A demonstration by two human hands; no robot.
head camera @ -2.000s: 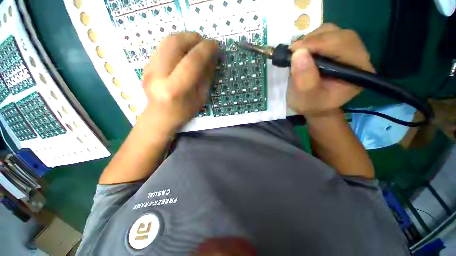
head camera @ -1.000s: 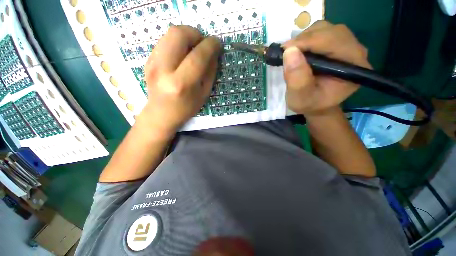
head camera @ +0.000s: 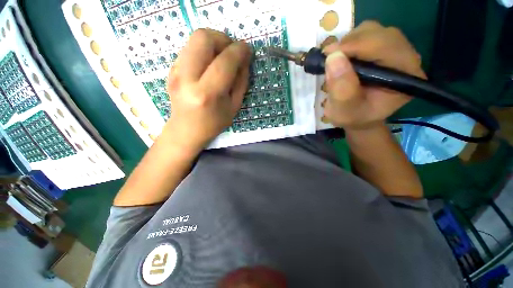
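Note:
The white carrier tray lies in front of me with green PCB panels on it. My right hand holds the soldering iron by its black handle, like a pen. Its thin metal tip points left, over the upper part of the lower right panel. My left hand rests over the panels just left of the tip, with fingers curled and fingertips pinched together. Any solder wire between those fingertips is too small or hidden to see.
A second holed tray with green panels lies at the left. A black flat object lies at the upper right. A pale blue plastic bag or sheet lies beside my right forearm, near the iron's cable. Cardboard is at lower left.
The tray with its panels has shifted slightly left under my hands. The iron's tip moved left towards my left fingertips, then slightly back right. My left hand has moved slightly right.

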